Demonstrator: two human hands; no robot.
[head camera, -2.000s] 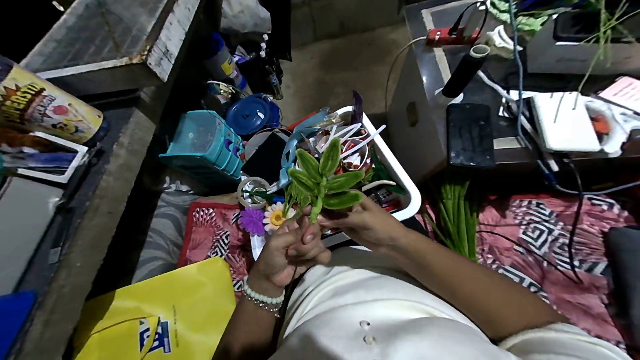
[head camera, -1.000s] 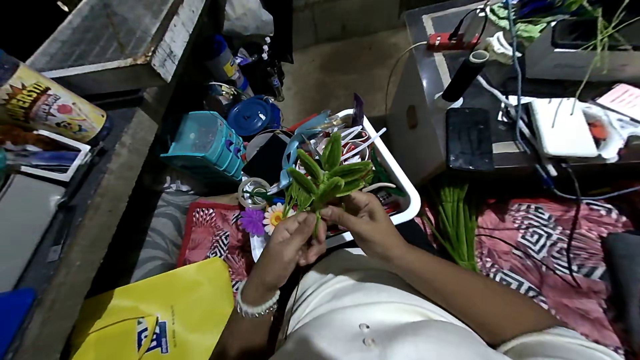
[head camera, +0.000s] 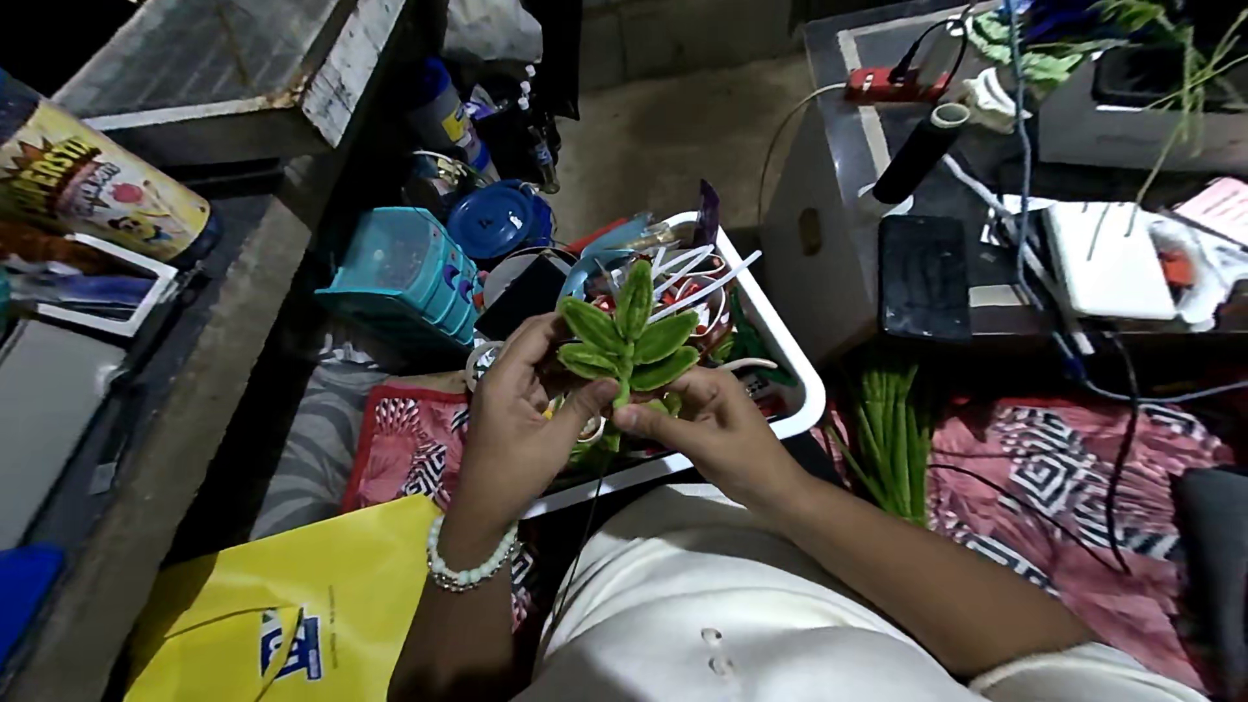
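Observation:
A fuzzy green leaf spray (head camera: 632, 336), with several leaves around one stem, stands upright between my hands. My left hand (head camera: 536, 390), with a pale beaded bracelet at the wrist, pinches the stem's base with thumb and fingers. My right hand (head camera: 707, 424) grips the same base from the other side, its thumb close to the left thumb. Just behind and below them is a white plastic tray (head camera: 804, 390) holding white strips (head camera: 697, 283), red pieces and other craft bits, partly hidden by my hands and the leaves.
Teal drawers (head camera: 390, 263) and a blue lidded container (head camera: 492, 219) stand left of the tray. A yellow bag (head camera: 292, 595) lies at lower left. At right, a black phone (head camera: 922, 276) and cables rest on a dark table, above a bundle of green stems (head camera: 889, 439).
My left hand has moved up beside the leaves, and the spray now faces me with its leaves fanned out. The purple and orange flowers seen earlier beside my left hand are no longer visible there.

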